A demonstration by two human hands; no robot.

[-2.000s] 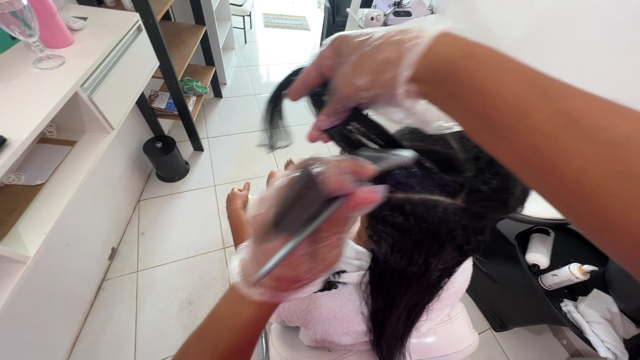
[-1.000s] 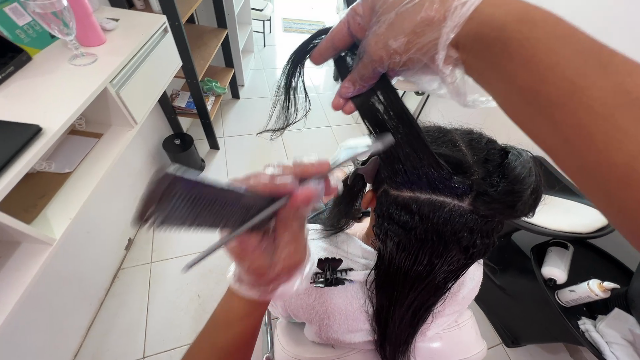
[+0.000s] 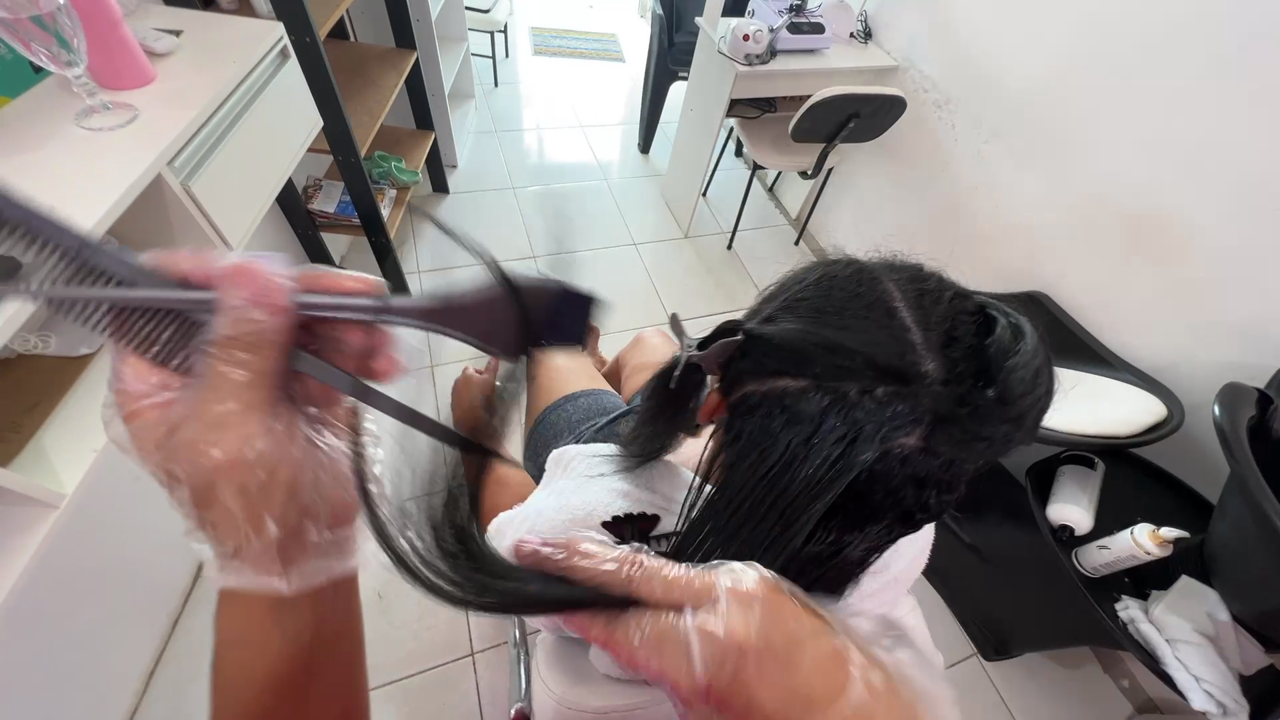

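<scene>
My left hand (image 3: pixel 260 400), in a clear plastic glove, holds a dark tint brush (image 3: pixel 470 310) and a dark comb (image 3: pixel 110 280) together at the left. The comb's teeth and the brush head are blurred. Lower down, my right hand (image 3: pixel 700 620), also gloved, holds a lock of long black hair (image 3: pixel 450 585) that curves up to the left. A seated person's dark hair (image 3: pixel 850 400) is parted in sections. A hair clip (image 3: pixel 705 350) grips one section beside the ear. On the white towel (image 3: pixel 590 495) over the shoulders lies a black claw clip (image 3: pixel 632 525).
To the right, a black tray (image 3: pixel 1120 610) holds a white bottle (image 3: pixel 1075 495), an applicator bottle (image 3: pixel 1125 550) and a crumpled white cloth (image 3: pixel 1190 640). A white counter (image 3: pixel 200 50) and shelves (image 3: pixel 370 85) stand at left. A chair (image 3: pixel 850 120) and desk are farther back.
My right hand has come down from above the head to below it, with a lock of hair in its fingers. My left hand still holds the comb and brush. The view has shifted.
</scene>
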